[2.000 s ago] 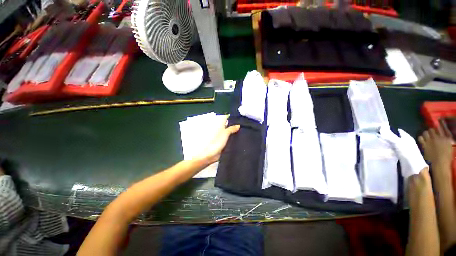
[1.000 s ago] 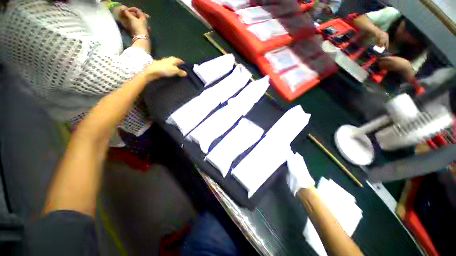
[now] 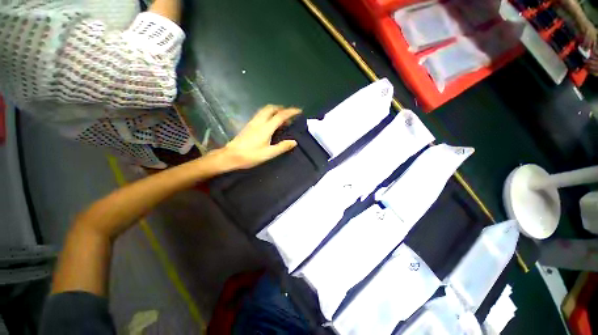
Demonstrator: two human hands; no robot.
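The black tray (image 3: 272,186) lies tilted across the view on the green bench. Several white bagged devices (image 3: 351,278) lie in its pockets in two rows. One pocket at the left end and one in the far row (image 3: 446,226) show bare black. My bare left hand (image 3: 279,127) is at the tray's far left corner, thumb over the top and fingers on the edge. My right hand cannot be made out. White bags fill the bottom edge of the picture.
A person in a white openwork top (image 3: 111,72) is close at the left. A red tray (image 3: 433,98) with bagged devices is at the top. A white fan base (image 3: 534,199) and white bags (image 3: 501,311) are at the right.
The black tray has moved left along the bench, away from the stack of white bags, with my left hand at its end. My view has turned. My gloved right hand has gone from sight.
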